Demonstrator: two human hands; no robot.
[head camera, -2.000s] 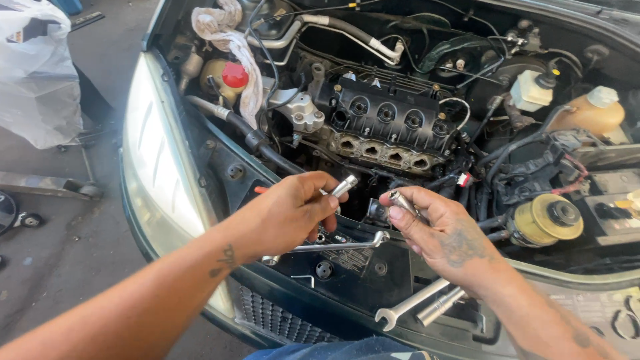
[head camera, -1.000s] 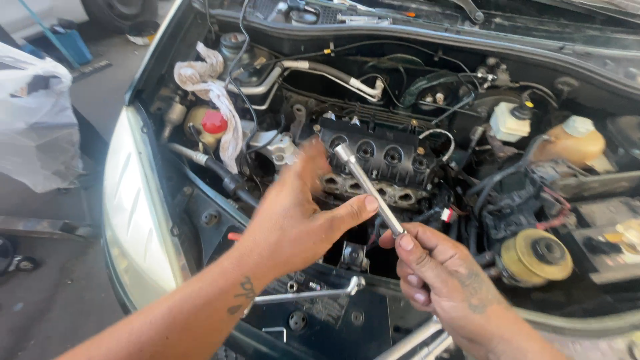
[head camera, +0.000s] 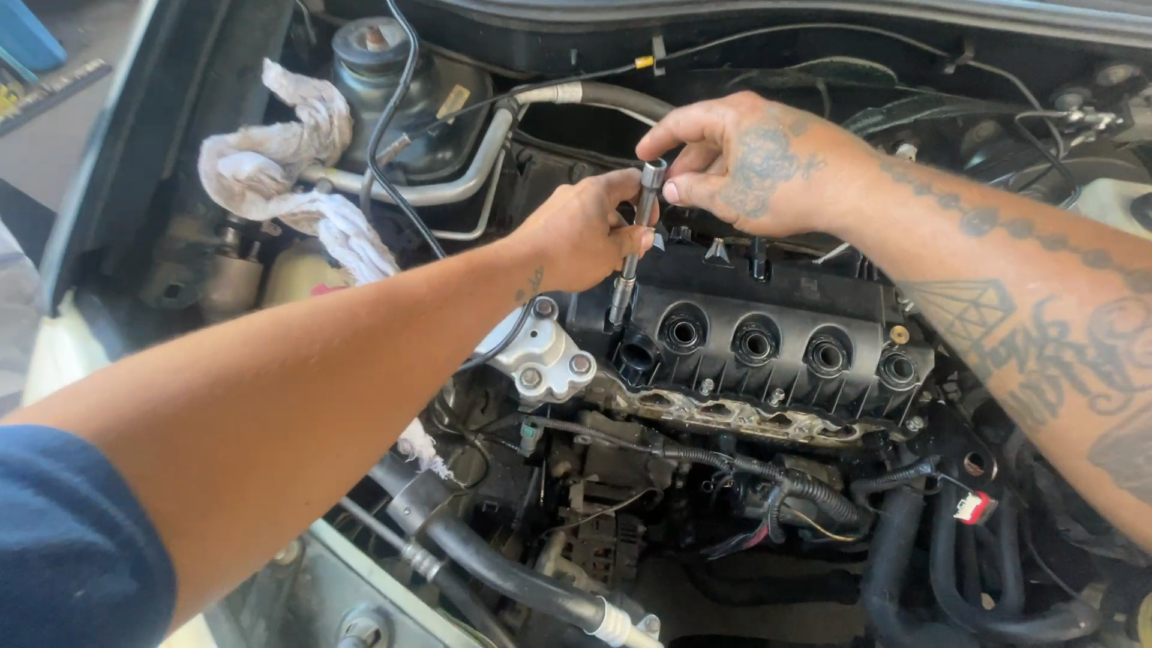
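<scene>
My left hand (head camera: 589, 225) grips a chrome socket extension with sockets (head camera: 642, 216) between thumb and fingers. The tool stands nearly upright, its lower end at the left end of the black plastic engine cover (head camera: 774, 315); whether it sits on a fastener I cannot tell. My right hand (head camera: 729, 162) is at the tool's upper end, thumb and index finger on either side of it; contact is not clear. Round wells (head camera: 682, 332) line the cover, and below them runs the metal intake port flange (head camera: 738, 418).
A silver engine mount (head camera: 544, 360) with bolts lies left of the cover. A white rag (head camera: 270, 180) drapes over the metal pipes near the strut tower (head camera: 373, 45). A thin black cable (head camera: 400, 180) crosses by my left wrist. Hoses and a wiring harness (head camera: 720, 459) run in front of the engine.
Both hands have moved from the front of the engine bay to the engine cover. The extension, earlier slanted between my hands, now points down at the cover. The view has moved closer.
</scene>
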